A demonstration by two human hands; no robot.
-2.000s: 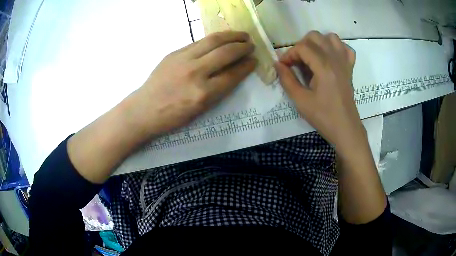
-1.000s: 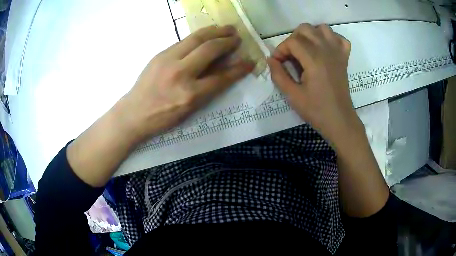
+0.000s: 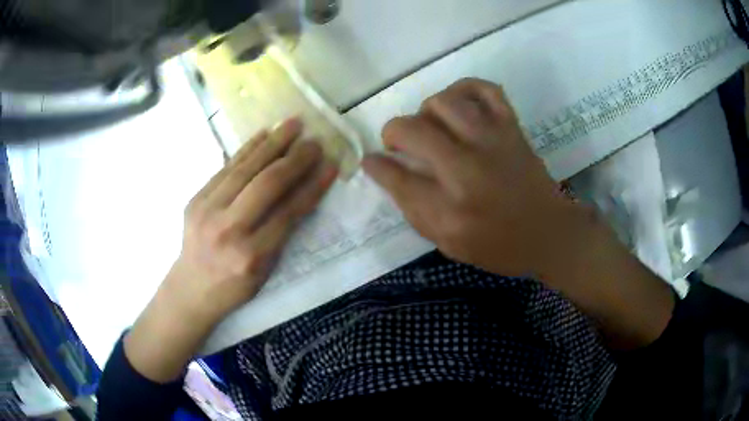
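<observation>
A pale fabric band (image 3: 255, 94), yellow under the lamp, lies on the white table from the machine toward me. A bright white folded edge (image 3: 316, 97) runs along its right side. My left hand (image 3: 250, 210) lies flat with its fingertips on the band's lower left part. My right hand (image 3: 460, 164) is curled at the band's lower right corner, thumb and finger pinching the white edge. The fingertips are slightly blurred. The presser foot area is dark and blurred, so the needle cannot be made out.
The dark, blurred machine head (image 3: 98, 49) covers the upper left. A printed ruler (image 3: 632, 90) runs along the front edge of the white table (image 3: 411, 90). A checked garment (image 3: 427, 329) is below. Blue items are at the far left, and pale hanging cloth is at the right.
The view has shifted, bringing the machine head into the upper left. The band and hands now appear lower and further left. The left fingers now rest flat on the band; the right hand still pinches its edge.
</observation>
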